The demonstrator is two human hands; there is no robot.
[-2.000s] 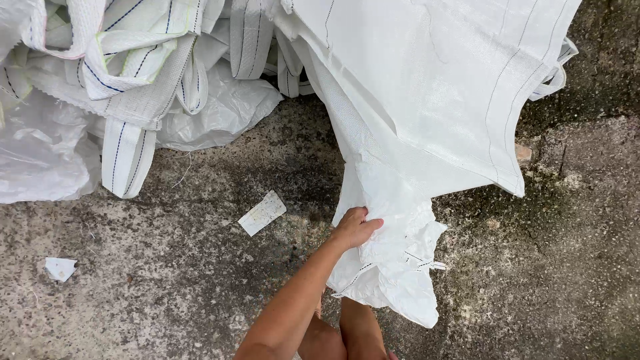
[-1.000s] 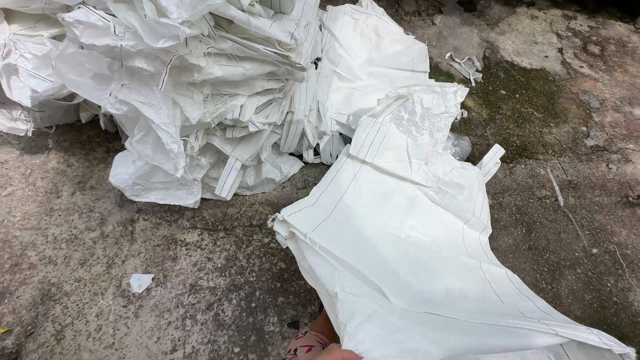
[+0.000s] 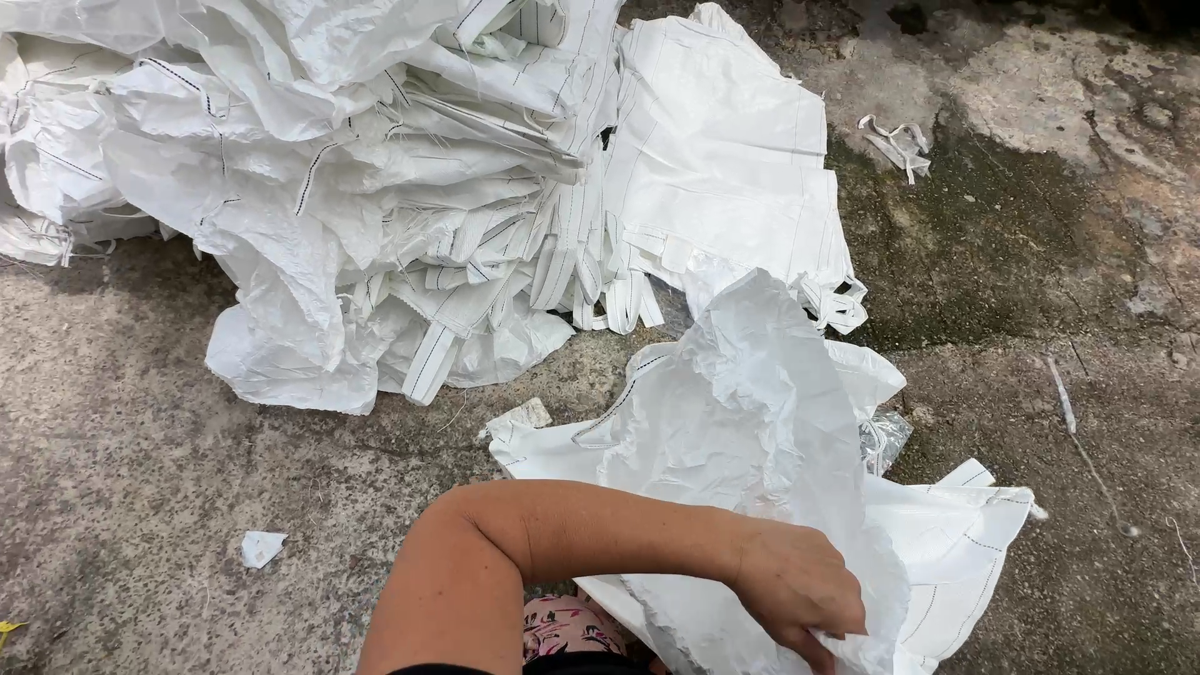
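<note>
My left arm reaches in from the bottom and bends to the right. My left hand (image 3: 802, 591) has its fingers closed on a crumpled, thin white plastic liner (image 3: 750, 422) near the bottom edge. Around and under the liner lies a white woven sack (image 3: 947, 544) with dark dashed stitching, spread on the ground. My right hand is not in view. Part of the sack is hidden by the arm and by the frame edge.
A large heap of white woven sacks (image 3: 375, 187) fills the upper left, with a flatter stack (image 3: 731, 141) beside it. On the concrete lie a white scrap (image 3: 262, 548), a torn strip (image 3: 897, 148) and a string (image 3: 1078, 441). Floral cloth (image 3: 572, 626) shows below my forearm.
My left hand, at the bottom edge a second ago, now reaches across to the right. The sack that was spread out wide now lies bunched lower, with the liner over it.
</note>
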